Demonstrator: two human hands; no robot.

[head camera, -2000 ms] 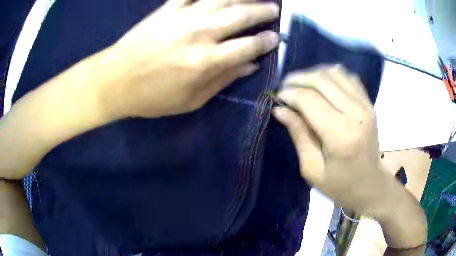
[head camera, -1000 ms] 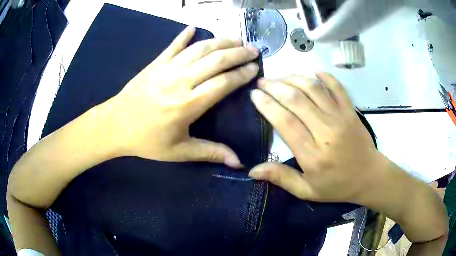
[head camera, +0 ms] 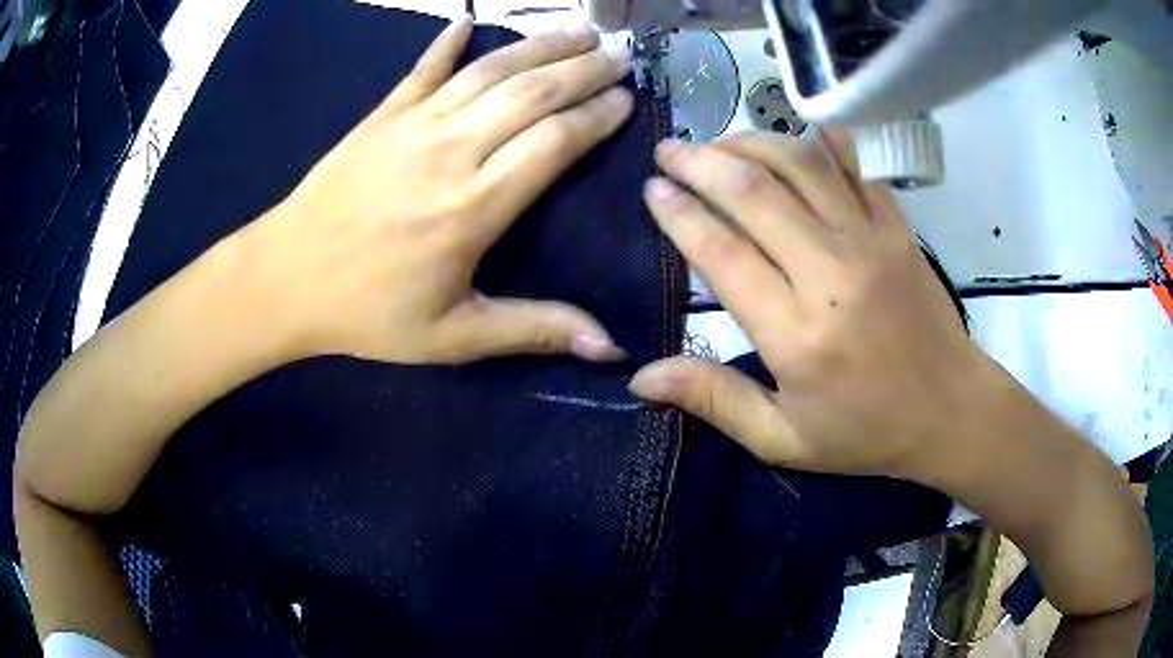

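The dark garment panel (head camera: 386,476) lies over the white table and down toward the lap. My left hand (head camera: 450,206) lies flat on it, fingers spread, fingertips near the needle plate. My right hand (head camera: 810,296) rests at the panel's right edge, with fingertips and thumb on the topstitched seam (head camera: 669,283). A pale chalk mark (head camera: 585,401) runs across the cloth to my right thumb. The presser foot area (head camera: 643,58) is at my left fingertips, its details unclear. Whether either hand pinches the cloth cannot be told.
The sewing machine head (head camera: 926,52) hangs at top right, with a ribbed knob (head camera: 899,152) below it. The round slide plate (head camera: 701,84) is beside the seam. Orange-handled snips (head camera: 1154,267) lie at the right edge. More dark panels (head camera: 64,193) hang at left.
Since one second ago, the panel, chalk mark and both hands have moved up toward the machine. Earlier, the right hand was handling a folded part of the cloth and the machine head was out of view.
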